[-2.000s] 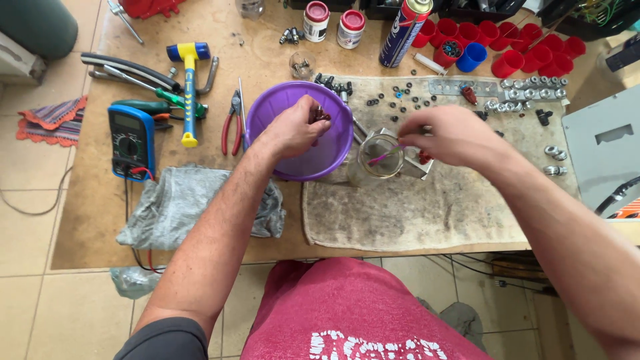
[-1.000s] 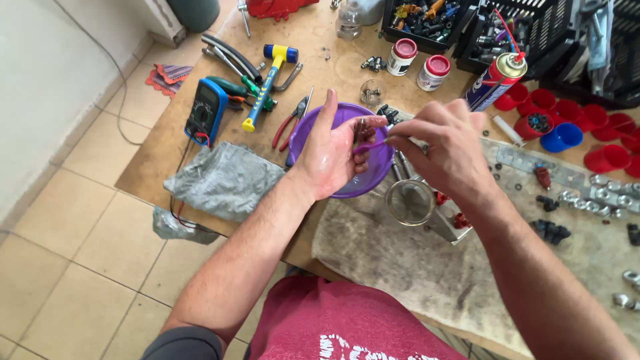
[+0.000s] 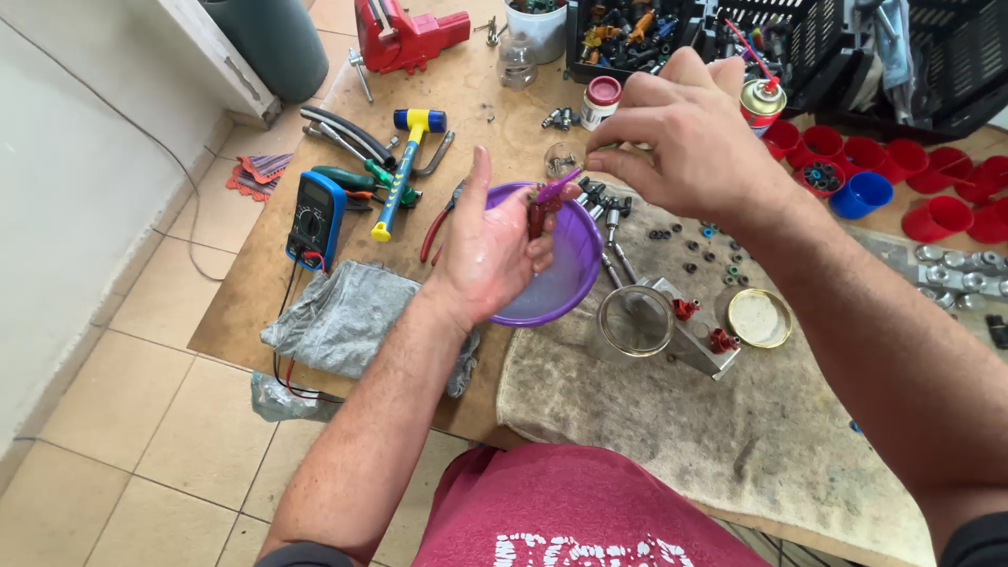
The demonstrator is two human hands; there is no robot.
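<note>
My left hand [image 3: 492, 252], palm up, holds a small dark red part [image 3: 537, 219], which looks like a fuel injector, over the purple plastic bowl [image 3: 592, 272] of cloudy liquid. Between thumb and fingers, my right hand [image 3: 669, 138] pinches a slim purple tool [image 3: 561, 186], its lower end against the red part; the tip's shape cannot be told. Right of the bowl stands an open glass jar [image 3: 635, 321], beside a metal bracket [image 3: 701, 346] that carries red injectors [image 3: 723, 341]. The jar's round lid [image 3: 759, 317] lies on the stained cloth [image 3: 630, 425].
At left are a multimeter [image 3: 315, 219], a mallet [image 3: 402, 177], pliers [image 3: 438, 228] and a grey rag [image 3: 346, 315]. A red vise [image 3: 405, 35], black crates [image 3: 795, 71], a spray can [image 3: 761, 102] and red cups [image 3: 937, 220] stand farther back. Small seals [image 3: 709, 257] lie on the cloth.
My right hand, with the purple tool, has left the glass jar and come to my left hand. My left hand has turned palm up over the bowl. The view has shifted left.
</note>
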